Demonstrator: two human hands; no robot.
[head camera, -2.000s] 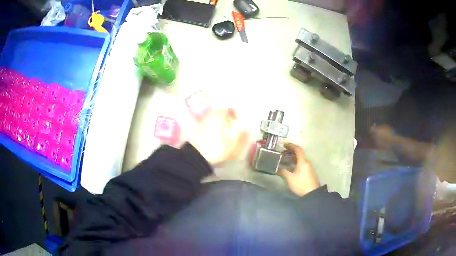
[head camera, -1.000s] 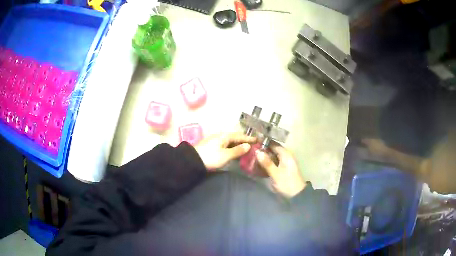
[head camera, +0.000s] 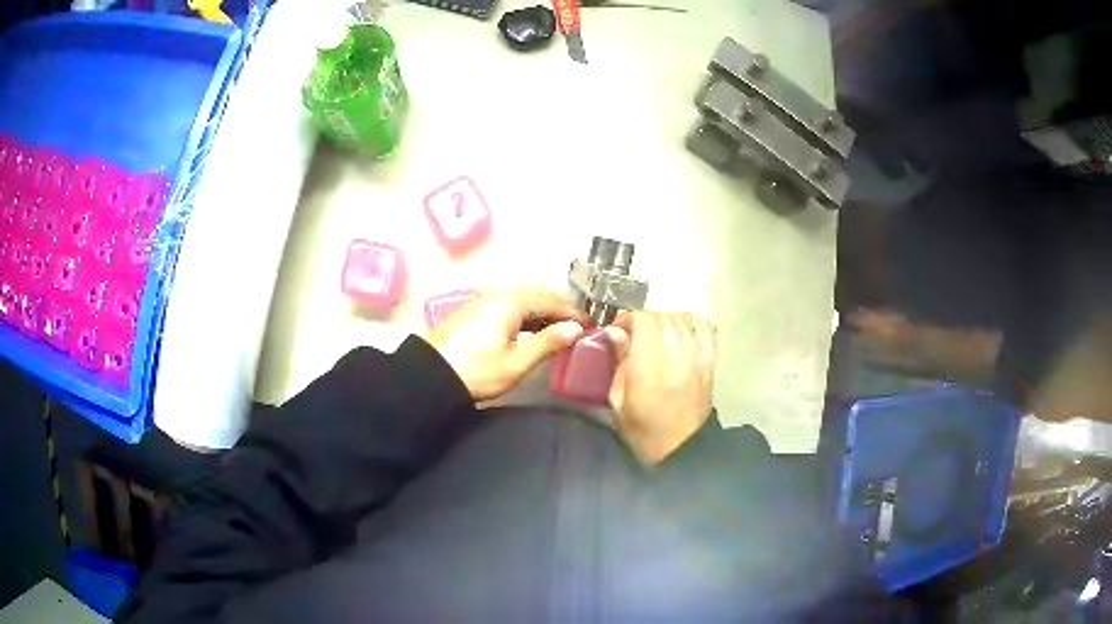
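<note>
A steel mould insert (head camera: 607, 283) with two round posts lies near the bench's front edge, posts pointing away from me. A pink moulded part (head camera: 585, 368) sits at its near end. My left hand (head camera: 510, 345) grips the part's left side with thumb and fingers. My right hand (head camera: 662, 375) holds its right side, fingers bent over the edge by the posts. Whether a core block is inside the pink part is hidden. Three loose pink cubes lie to the left: one with a mark on top (head camera: 457, 213), one further left (head camera: 372, 273), one partly behind my left hand (head camera: 449, 306).
A blue tote (head camera: 183, 219) with rows of pink parts and a white roll (head camera: 232, 244) are at left. A green bottle (head camera: 357, 95) stands behind the cubes. Metal bars (head camera: 774, 120) lie at back right. A second blue tote (head camera: 933, 408) and a person's arm (head camera: 939, 347) are at right.
A third cube has appeared beside the other two since the first frame. The insert has turned between my hands, and both hands now hold the pink part at its near end.
</note>
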